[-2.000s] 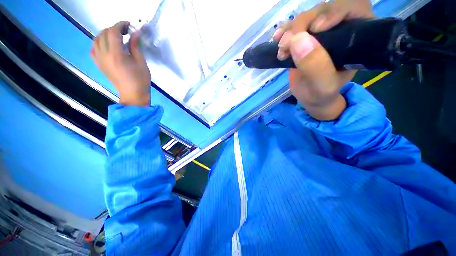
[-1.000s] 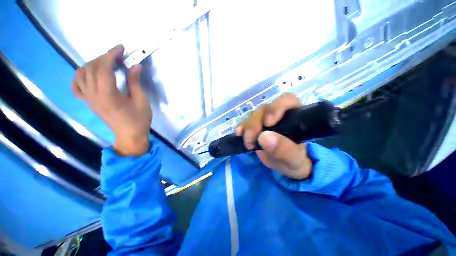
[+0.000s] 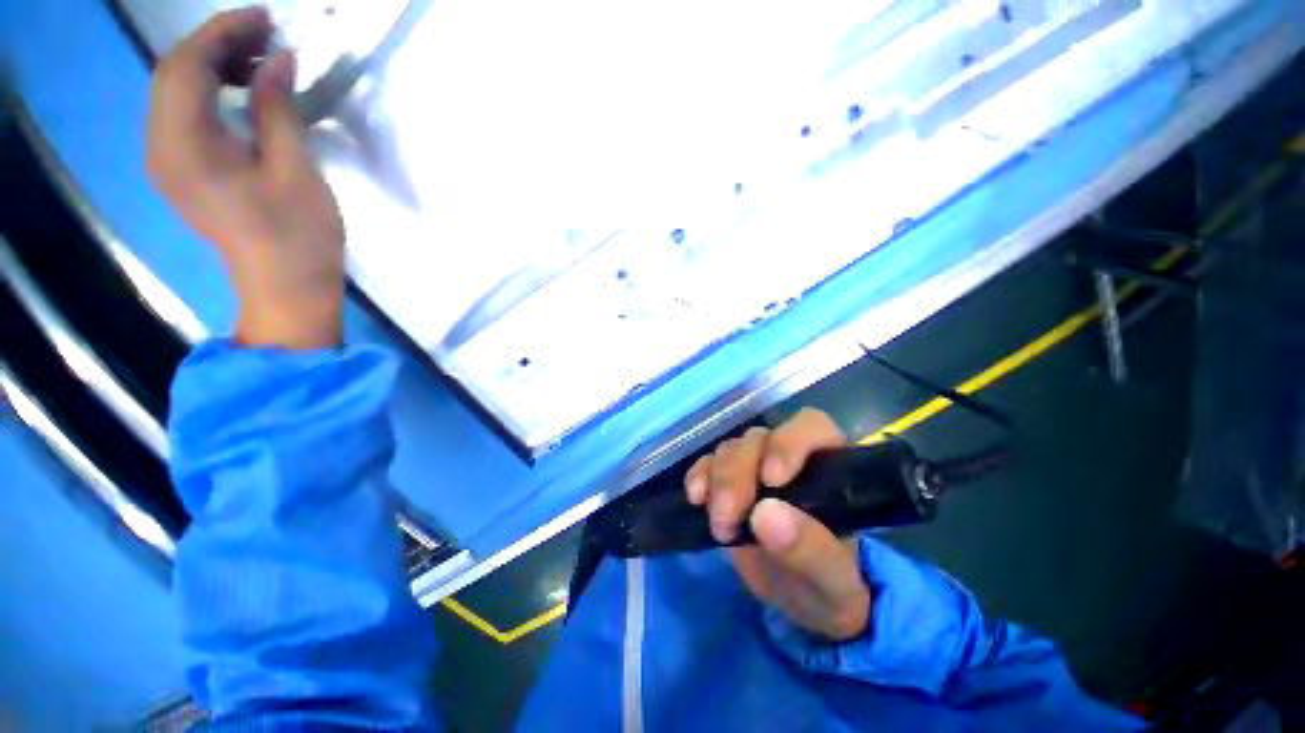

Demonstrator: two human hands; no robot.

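The large silvery-white display back panel (image 3: pixel 573 158) lies in front of me, glaring white, with small dark holes along its near side. My right hand (image 3: pixel 780 523) is closed around the black electric screwdriver (image 3: pixel 844 487). I hold it roughly level in front of my body, off the panel and on my side of the rail. Its nose points left. My left hand (image 3: pixel 251 179) is over the panel's left edge with thumb and fingertips close together; whether something small is between them cannot be told.
A blue pallet border (image 3: pixel 429 430) surrounds the panel. The silvery conveyor side rail (image 3: pixel 601 501) runs along the near side. Curved shiny rollers (image 3: pixel 86 344) are at the left. Dark green floor with a yellow line (image 3: pixel 988 375) shows at the right, with a thin metal stand.
The screwdriver in my right hand has moved down from over the panel's near edge to in front of my body. My left hand has moved up and left in view. The view has shifted.
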